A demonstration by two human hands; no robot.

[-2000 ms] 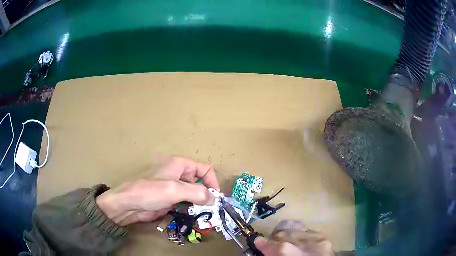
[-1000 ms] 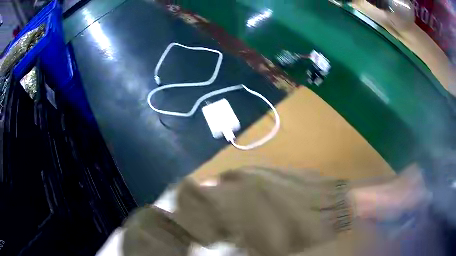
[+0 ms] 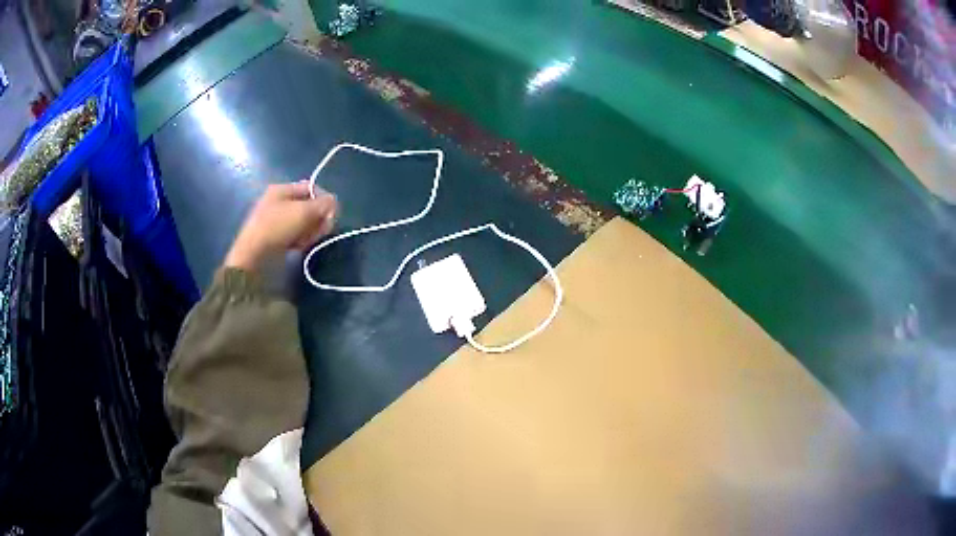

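Note:
The white adapter lies on the dark table, beside the cardboard's left edge. Its white cable runs in loops over the table and the cardboard corner. My left hand, bare, in an olive sleeve, is at the cable's far end, with its fingers closed around it; the end itself is hidden by the fingers. My right hand is out of the picture.
The tan cardboard is at lower centre. Board-and-housing assemblies lie on the green belt. A blue crate and black material are on the left. A blurred greyish patch is at lower right.
The view has swung left, away from the soldering work. My left hand has left the work and moved across to the cable's end. My right hand and the iron have gone out of view.

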